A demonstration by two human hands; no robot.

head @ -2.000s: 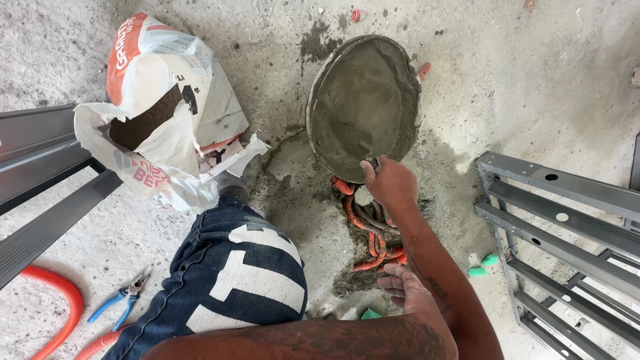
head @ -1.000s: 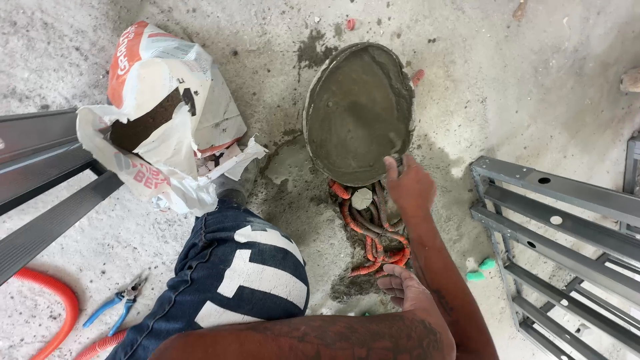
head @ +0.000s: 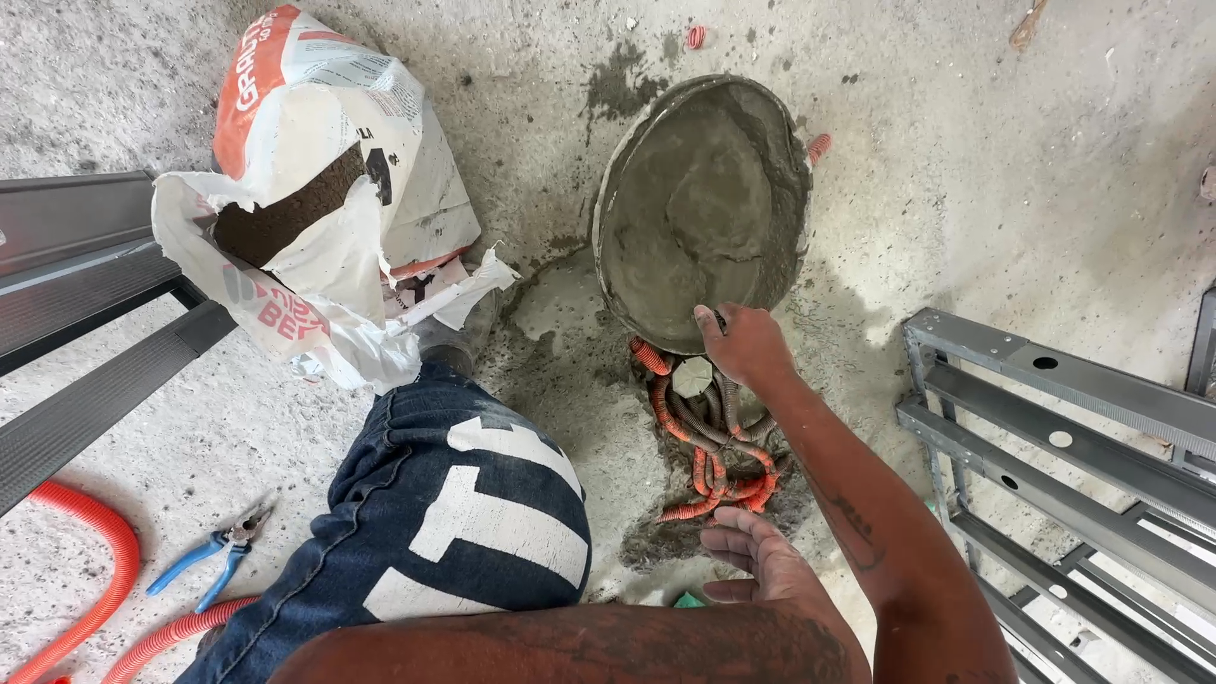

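A round tub (head: 608,275) holds wet grey mortar (head: 684,209) with an uneven surface. At the tub's near edge, my right hand (head: 746,347) closes around a small dark handle (head: 719,323); the rest of that tool is hidden. Below the tub, orange and grey corrugated conduits (head: 708,432) curl out of a rough hollow in the floor, around a pale piece (head: 692,377). My left hand (head: 750,560) is palm up beside the lower conduits, fingers apart and slightly curled, holding nothing.
A torn bag of dry mix (head: 399,180) stands left of the tub. Blue-handled pliers (head: 223,551) and an orange corrugated hose (head: 109,560) lie at lower left. Grey metal ladder parts (head: 1045,370) occupy the right side, with more dark rails (head: 85,275) at the left edge.
My right hand has shifted slightly along the tub's near edge, and the mortar's surface has changed shape. My left hand stays near the conduits.
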